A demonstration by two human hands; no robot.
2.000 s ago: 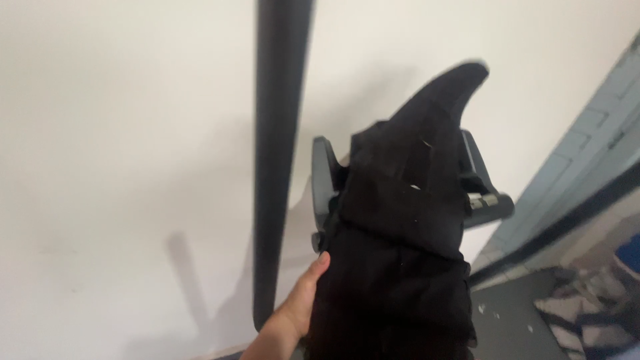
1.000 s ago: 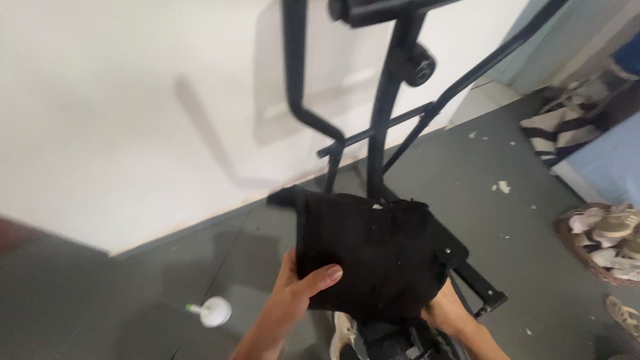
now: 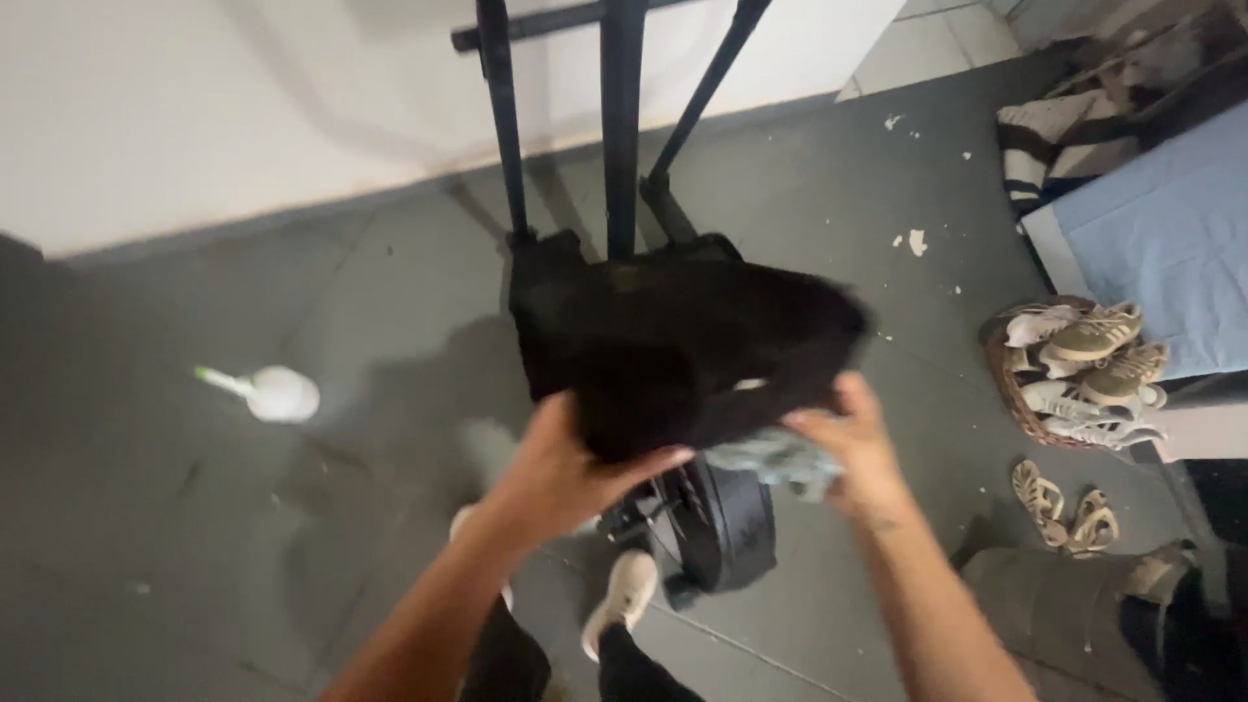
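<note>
Both hands hold a black folded cloth [image 3: 682,341], blurred by motion, above a black exercise machine. My left hand [image 3: 575,468] grips its near left edge, thumb on top. My right hand [image 3: 853,439] grips its near right corner, with a crumpled pale grey-green cloth [image 3: 770,458] hanging beneath, by the fingers. Behind the black cloth rise the machine's black metal tubes [image 3: 622,127]. The machine's rounded dark housing [image 3: 736,526] shows below the hands, beside my feet. Much of the machine's base is hidden by the cloth.
A white brush-like object [image 3: 283,394] with a green tip lies on the grey floor at left. At right are a wicker basket [image 3: 1009,390] of shoes, a pair of sandals [image 3: 1063,507], a blue-covered piece of furniture [image 3: 1160,244] and a striped cloth [image 3: 1053,141]. A white wall [image 3: 195,117] stands behind.
The view has tipped down toward the floor and feet. Two seconds ago only my left hand showed at the black cloth; both hands hold it now. The pale cloth has come into view by my right hand.
</note>
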